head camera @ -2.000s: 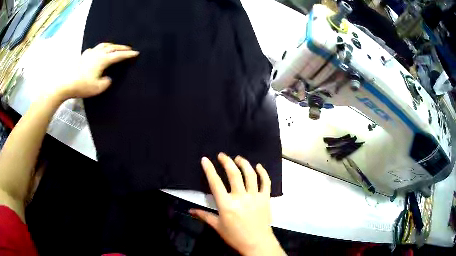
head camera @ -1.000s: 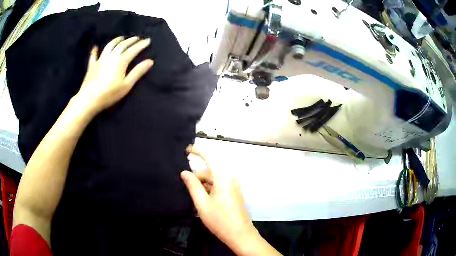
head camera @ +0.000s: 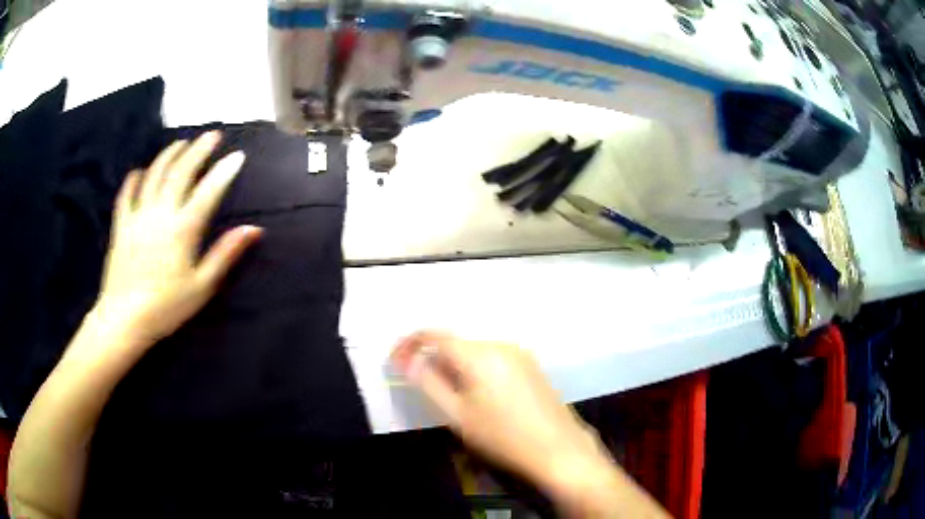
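A black garment panel point(head camera: 274, 304) lies on the left of the table and hangs over the front edge. Its upper right part lies under the presser foot point(head camera: 317, 155) of the white sewing machine point(head camera: 568, 61). My left hand point(head camera: 167, 238) lies flat on the panel with fingers spread, left of the needle area. My right hand point(head camera: 487, 395) is blurred, over the front of the table right of the panel's edge, with its fingers curled together. It does not touch the cloth; whether it holds something small cannot be told.
Several short black strips point(head camera: 543, 174) lie on the machine bed beside a slim blue and yellow-green tool point(head camera: 619, 225). Scissors with green and yellow handles point(head camera: 789, 294) lie at the table's right end. Red baskets point(head camera: 690, 446) stand below the front edge.
The view has shifted right along the machine. The panel's edge has come under the presser foot. My left hand has stayed on the cloth; my right hand has moved off the panel's edge.
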